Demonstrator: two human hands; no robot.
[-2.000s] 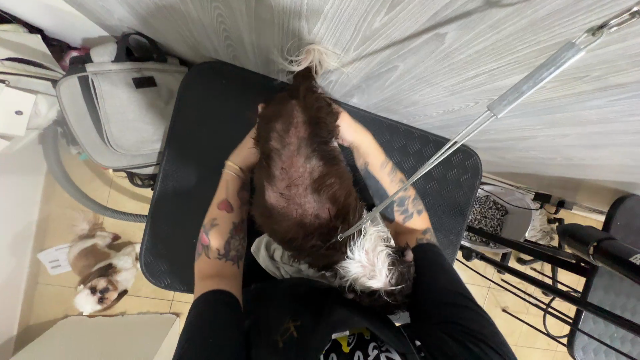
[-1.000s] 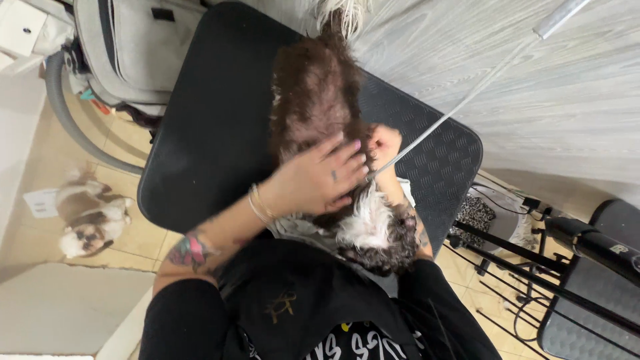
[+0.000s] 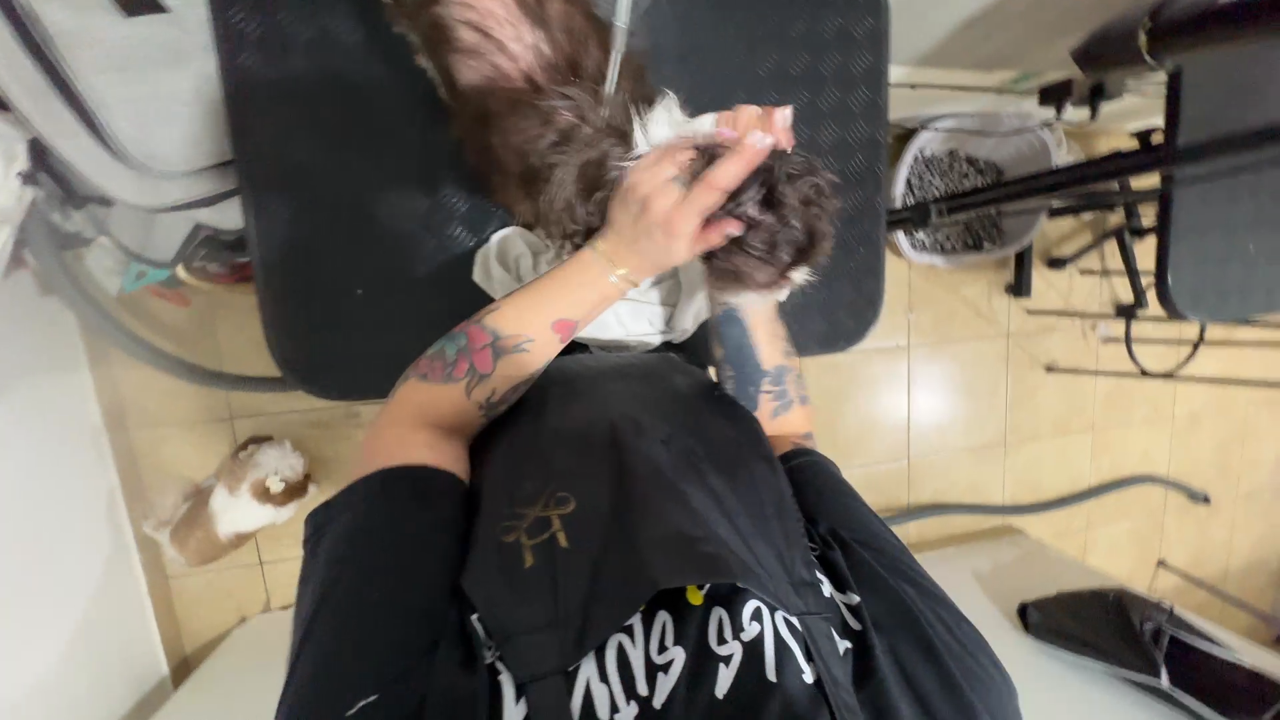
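Note:
A dark brown dog (image 3: 565, 150) with white fur about its neck lies on the black ribbed tabletop (image 3: 350, 240). My left hand (image 3: 680, 205) is laid over the near side of its dark curly head (image 3: 785, 225), thumb and fingers spread around the fur. From beneath the head, the fingers of my right hand (image 3: 765, 120) come out at its far side; the palm is hidden. A thin metal rod or loop (image 3: 617, 55) reaches down to the dog's neck. Pale crumpled cloth (image 3: 645, 310) lies between the dog and my black apron (image 3: 640, 450).
Another dog (image 3: 235, 500), brown and white, is on the tiled floor at left near a grey hose (image 3: 150, 345). At right are a white basket (image 3: 1040, 215) of patterned material, black stand bars (image 3: 1050, 185) and another black table (image 3: 1220, 190). A second hose (image 3: 1050, 505) lies below.
My left hand has moved from the dog's back to its head. My right hand, beside the dog's shoulder a second ago, is now around the head. The view has shifted down and closer.

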